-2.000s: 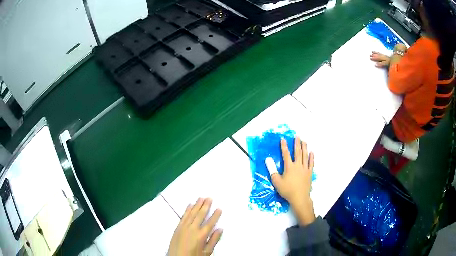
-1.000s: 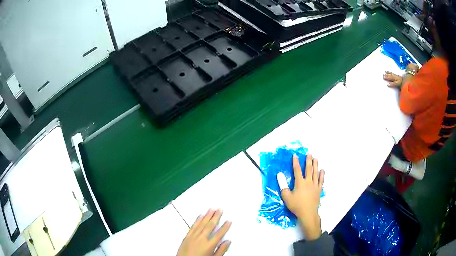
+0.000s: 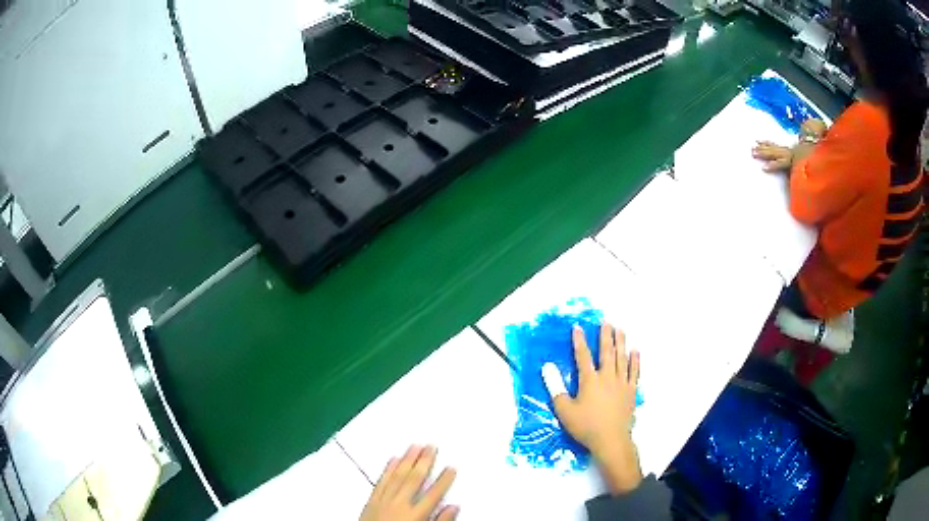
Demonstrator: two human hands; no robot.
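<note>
A crumpled bright blue peeled film pile (image 3: 542,392) lies on the white bench sheets (image 3: 672,305). My right hand (image 3: 603,399) lies spread, palm down, on the right part of the pile. Its thumb wears a white finger cot. My left hand (image 3: 413,490) lies spread on the white sheet to the left of the pile, cut off by the bottom edge. I see nothing held in either hand; what is under the palms is hidden.
The green belt (image 3: 407,265) runs beyond the bench, with black trays (image 3: 357,153) and a tray stack (image 3: 550,61) on it. A cream end plate (image 3: 107,488) is bottom left. A bag of blue film (image 3: 764,448) sits below right. A person in orange (image 3: 851,204) works at far right.
The camera view has shifted a little. Both hands stay flat in about the same places on the bench and pile. The other person's hands have hardly moved.
</note>
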